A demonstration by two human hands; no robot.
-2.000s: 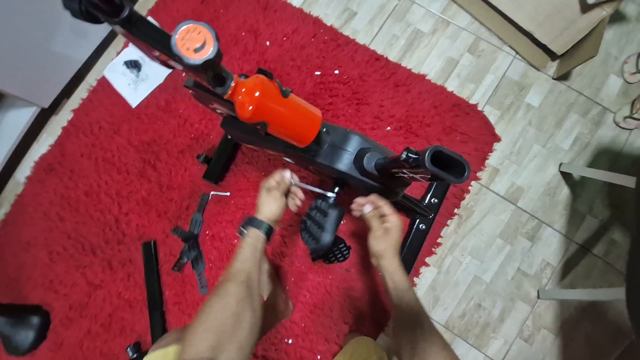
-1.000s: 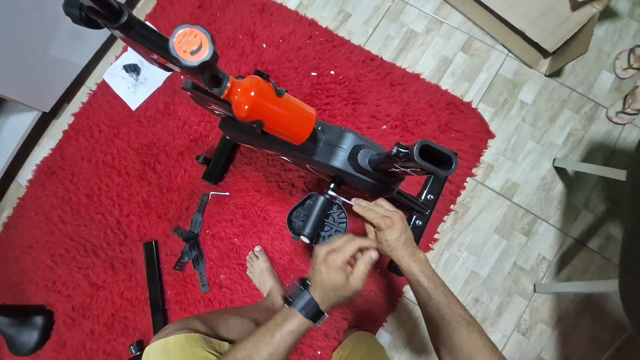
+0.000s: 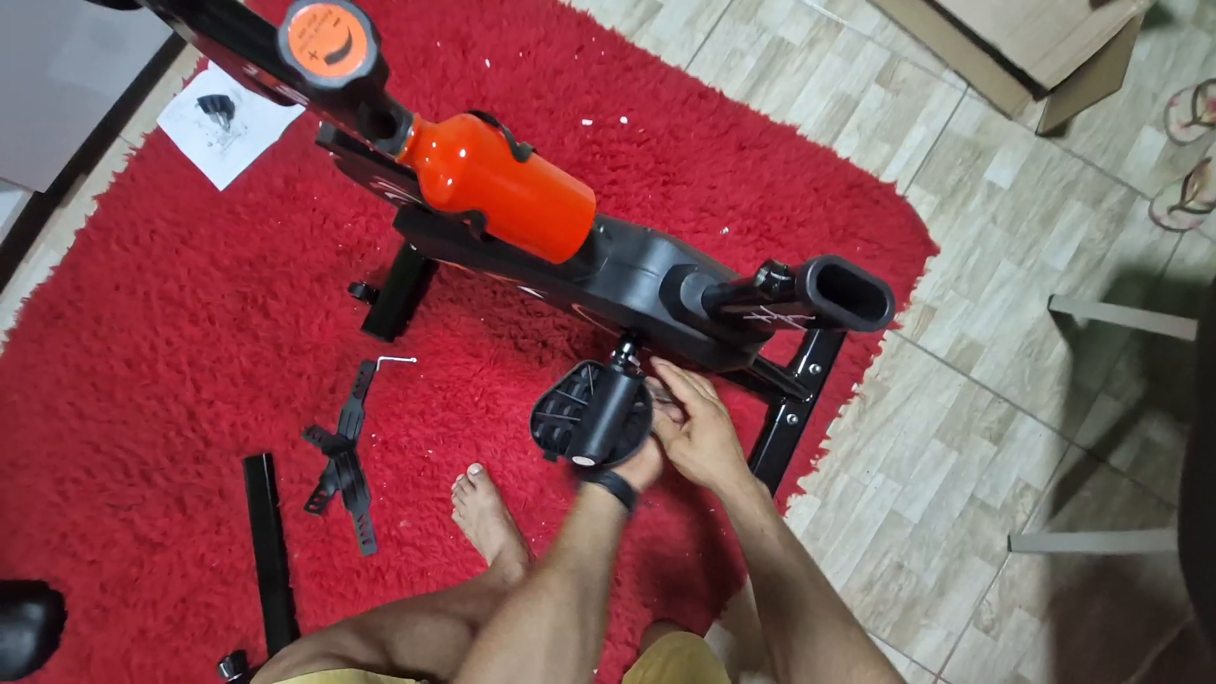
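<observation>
A black exercise bike frame (image 3: 636,271) stands on a red shag rug, an orange bottle (image 3: 508,185) in its holder. The black pedal (image 3: 594,413) hangs at the crank on the near side. My left hand (image 3: 638,464), with a dark band at the wrist, is partly hidden behind the pedal's lower right edge. Just right of the pedal, below the frame, is my right hand (image 3: 701,427), its fingers reaching toward the crank and close to my left fingers. Whether either hand holds something cannot be seen.
Black pedal straps (image 3: 350,456) and a hex key (image 3: 397,360) lie on the rug at left, near a black metal tube (image 3: 270,551) and a black saddle (image 3: 28,627). A paper sheet (image 3: 228,133) is at upper left. A cardboard box (image 3: 1026,47) and sandals (image 3: 1187,195) are at right.
My left hand has moved from in front of the pedal to behind its lower edge. The pedal has turned since the earliest frame. The metal tool seen earlier at the crank no longer shows plainly.
</observation>
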